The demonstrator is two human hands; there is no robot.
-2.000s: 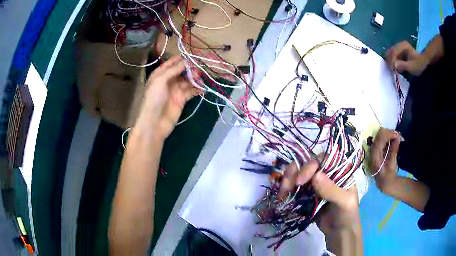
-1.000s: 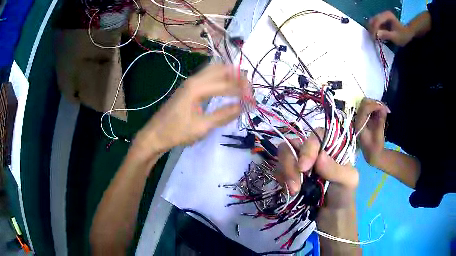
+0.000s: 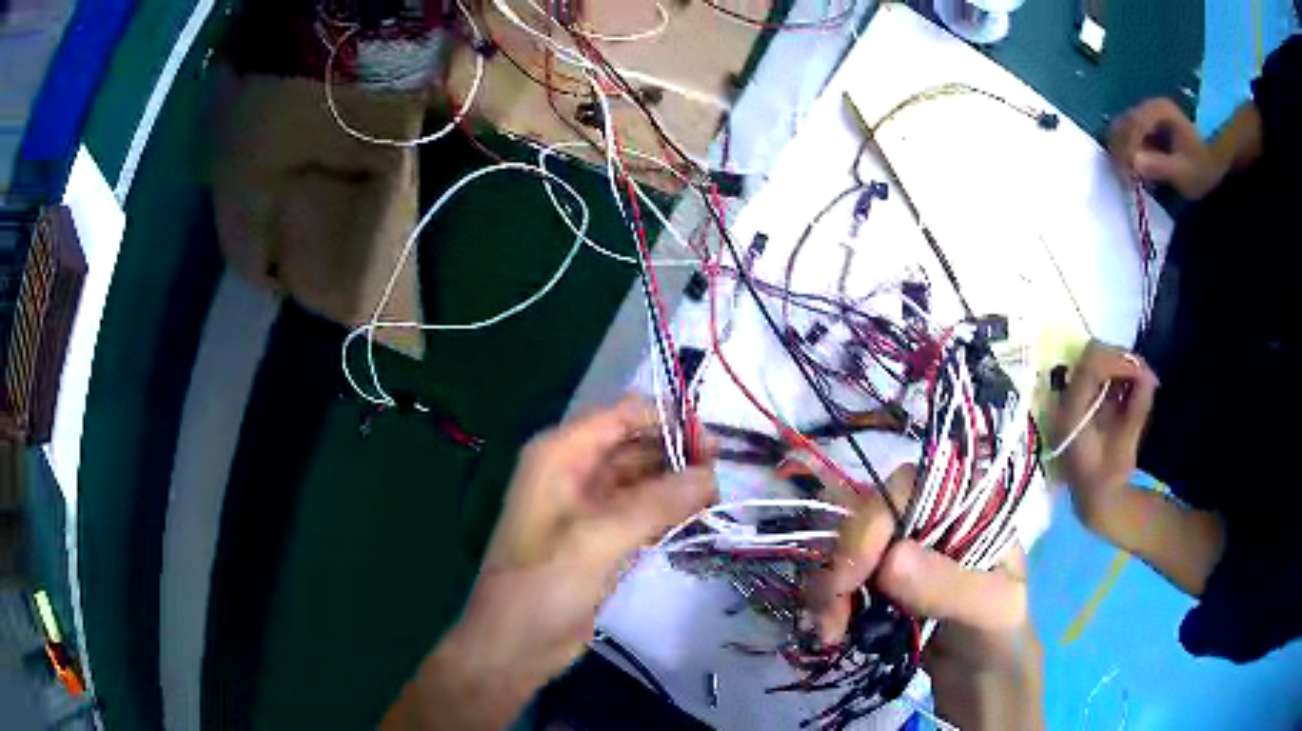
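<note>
A thick bundle of red, black and white wires (image 3: 978,464) lies over the white paper sheet. My right hand (image 3: 900,564) is closed around its lower part, with dark stripped ends sticking out below the fingers. My left hand (image 3: 593,500) pinches several long red, black and white wires (image 3: 650,271) that run up to the cardboard box. White wires loop between my two hands. Small black plugs (image 3: 985,331) sit at the bundle's upper end.
A cardboard box (image 3: 321,214) holds a wire tangle at upper left. Another person's hands (image 3: 1099,421) hold a white wire at the right. The white paper (image 3: 971,200) carries loose leads. A white reel (image 3: 977,14) is at the top. A white wire loop (image 3: 478,321) hangs over the green mat.
My left hand has moved from the box down towards my right hand and now holds wires close to it. My right hand stays around the bundle. The view has shifted slightly.
</note>
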